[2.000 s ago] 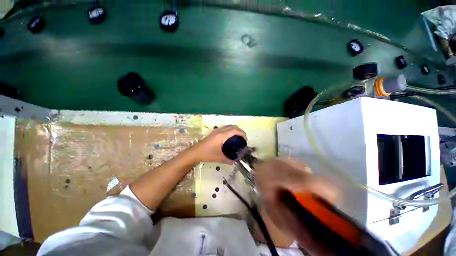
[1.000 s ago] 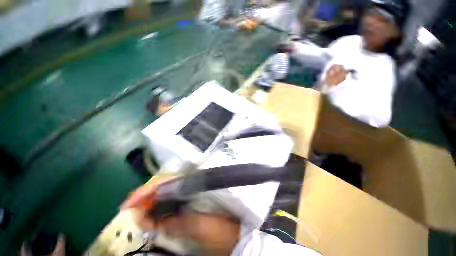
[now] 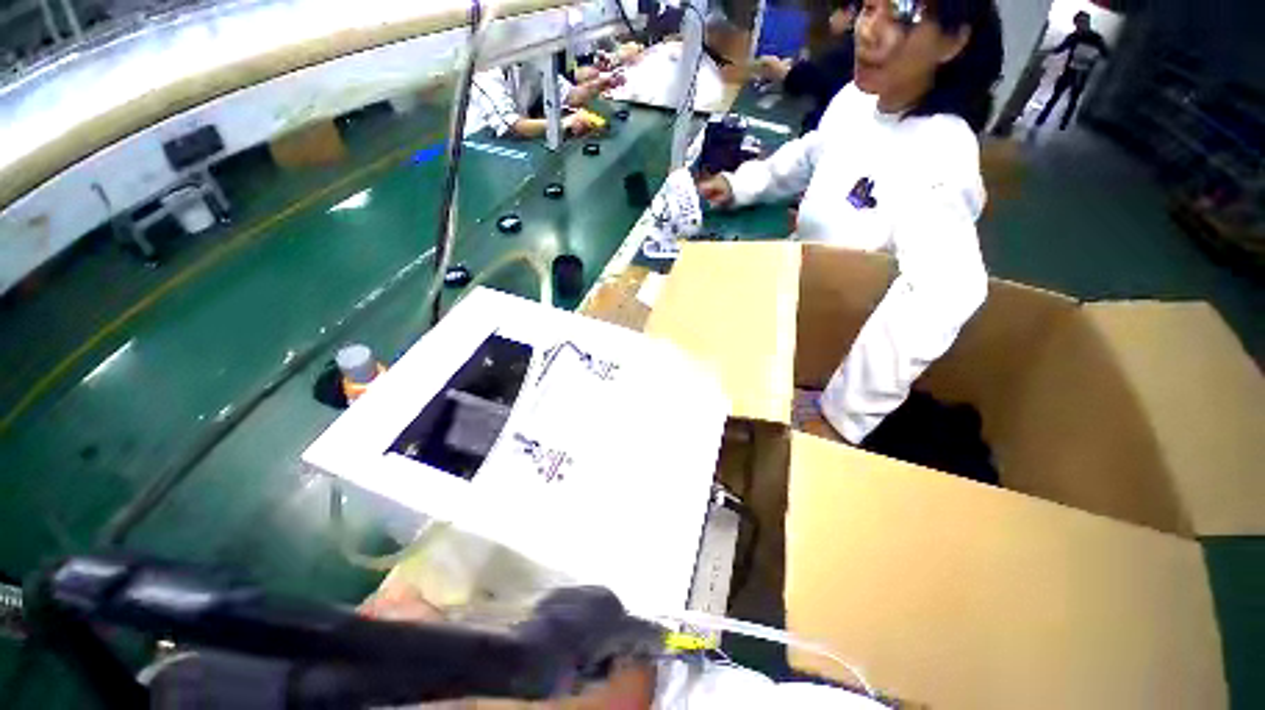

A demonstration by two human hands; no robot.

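Observation:
The black power screwdriver (image 3: 291, 635) lies across the bottom left of the view, its thick black body large and close to the camera. My right hand (image 3: 402, 602) is mostly hidden behind it; some blurred fingers show above the tool and the wrist shows at the bottom edge. The hand is closed around the tool. The screwdriver's nose cannot be made out. My left hand is not in view.
A white box (image 3: 631, 416) with a dark window stands just beyond the tool. A large open carton (image 3: 971, 555) is at right, with a coworker (image 3: 888, 180) reaching into it. The green belt (image 3: 264, 430) carries black discs and a black cylinder (image 3: 566, 275).
The view has swung right from the bench to the carton and coworker. The screwdriver has left the housing held by my left hand, which is now out of view. The coworker's arm has moved into the carton.

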